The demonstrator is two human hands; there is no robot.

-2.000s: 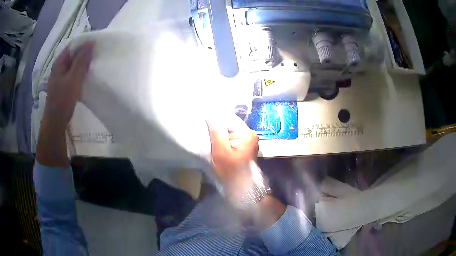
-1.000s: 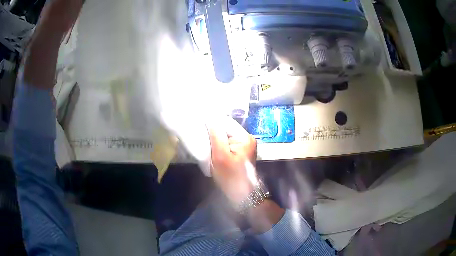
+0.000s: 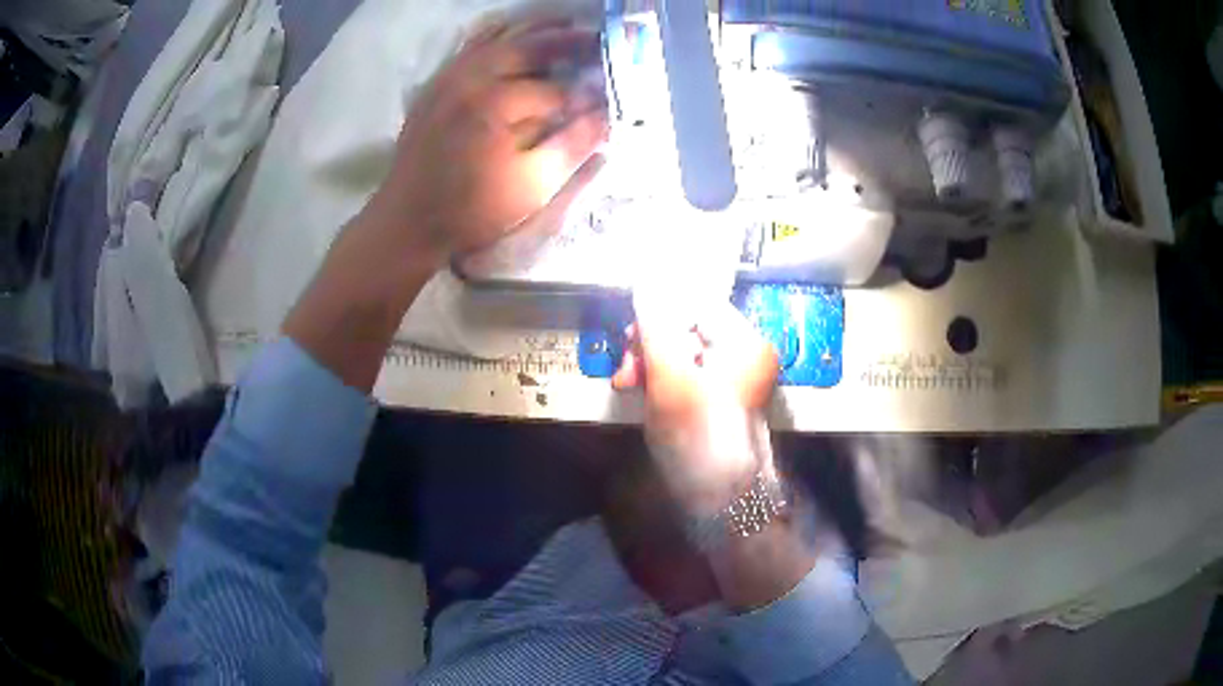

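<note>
My left hand [image 3: 496, 148], bare and blurred, is over the left side of the blue and white overlock machine [image 3: 885, 60], fingers bent; whether it grips anything is unclear. My right hand [image 3: 704, 389], with a metal watch on the wrist, is at the blue front plate [image 3: 811, 335], below the needle area. Its fingers are bent and their tips are lost in glare, so I cannot tell if they hold cloth. White fabric [image 3: 329, 174] lies on the table left of and behind my left hand. The pale cloth plate [image 3: 543, 268] shows under that hand.
Twisted white cloths [image 3: 168, 201] lie at the far left over grey-mauve cloth [image 3: 81, 268]. The cream table [image 3: 1033, 328] has printed ruler marks. White pieces [image 3: 1046, 536] lie at the lower right. A narrow side tray [image 3: 1120, 134] stands right of the machine.
My left hand has come from the far left to the machine's left side. The white fabric no longer covers the cloth plate or front edge. The view has shifted, and my right hand remains near the blue plate.
</note>
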